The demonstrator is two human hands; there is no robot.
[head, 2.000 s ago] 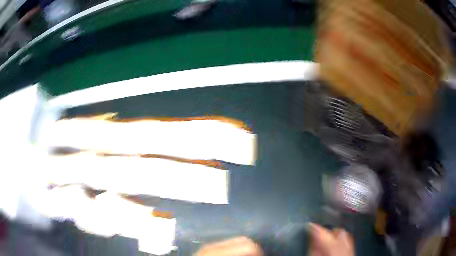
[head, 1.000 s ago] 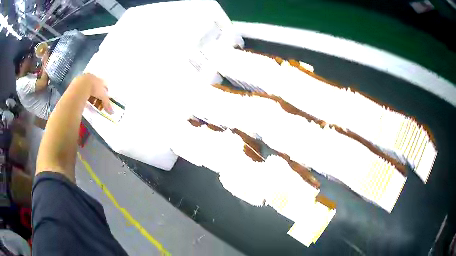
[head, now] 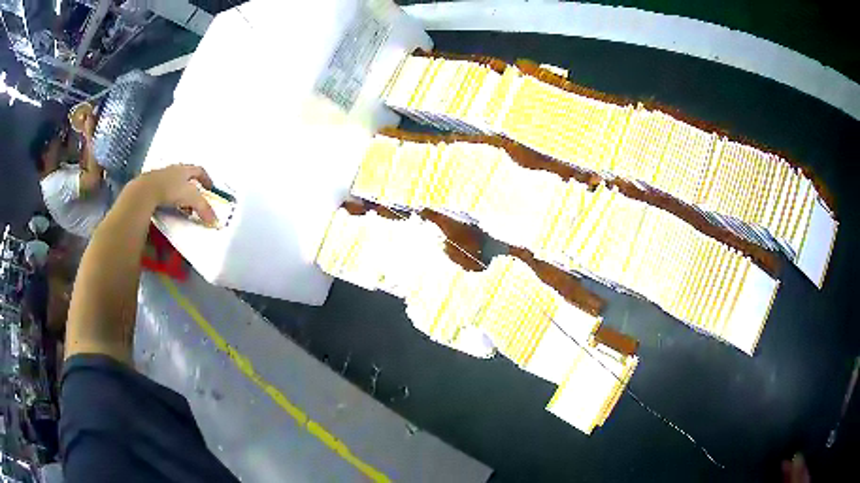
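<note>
My left hand (head: 189,193) reaches far out at the left, its fingers curled over a small flat LCD module (head: 223,202) at the near left edge of a large white block (head: 273,123). The fingers hide much of that piece. Three long rows of stacked LCD modules (head: 566,212) with yellow edge lines and orange-brown tails lie on the dark green mat (head: 698,396). A thin strand (head: 660,418) runs across the nearest row onto the mat. Only a fingertip-sized bit of my right hand (head: 797,469) shows at the bottom right edge; its grip is hidden.
A white rail (head: 613,21) and green conveyor curve along the top. A grey floor with a yellow line (head: 283,406) lies below the bench edge at the left. Another person (head: 71,189) is at the far left beside a ribbed silvery object (head: 118,123).
The view has swung left from the rows and bench tools to the white block. My left hand stays at the block edge, its fingers now more closed over the module. The rows appear sharper.
</note>
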